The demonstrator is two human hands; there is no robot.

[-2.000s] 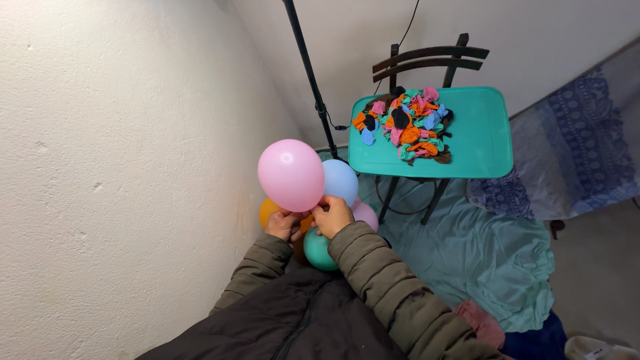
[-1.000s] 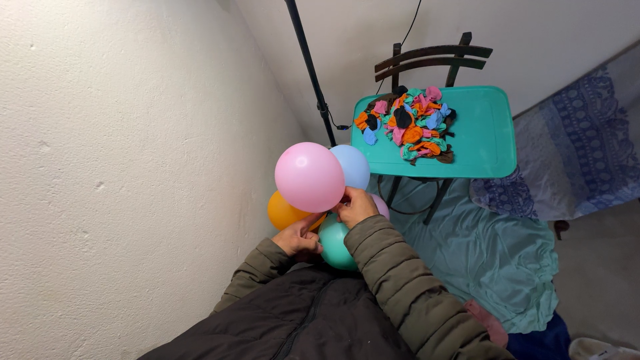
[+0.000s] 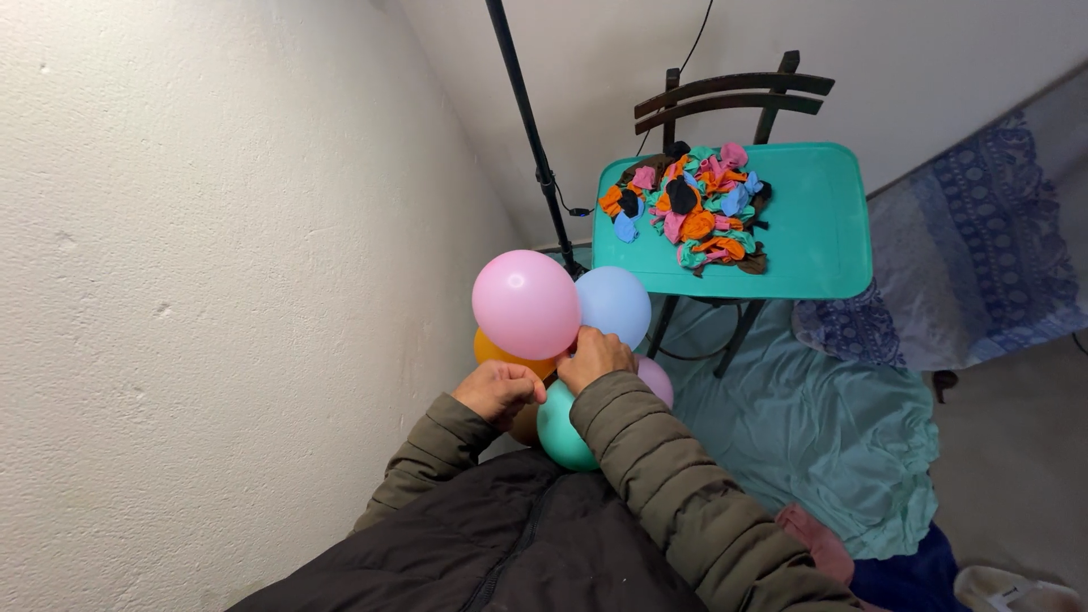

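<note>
Inflated balloons hang bunched together before my body: a pink balloon (image 3: 525, 304) on top, a light blue balloon (image 3: 614, 304) beside it, an orange balloon (image 3: 503, 353) behind my left hand, and a green balloon (image 3: 565, 429) below. A lilac balloon (image 3: 655, 380) and a brown balloon (image 3: 524, 425) show partly. My right hand (image 3: 595, 359) is at the lower right edge of the pink balloon, its fingers curled in among the bunch; what they pinch is hidden. My left hand (image 3: 501, 391) is just left of the green balloon, thumb and fingertips together; whether they hold anything is too small to tell.
A green tray (image 3: 816, 221) with a heap of uninflated balloons (image 3: 697, 208) rests on a dark chair (image 3: 735, 82). A black stand pole (image 3: 531, 127) with a cable rises behind the bunch. The textured wall (image 3: 212, 255) is close on the left; green cloth (image 3: 816, 425) covers the floor at right.
My hands were close together under the pink balloon; my left hand is now further apart from my right, to the left of the green balloon. The blue balloon shows more fully.
</note>
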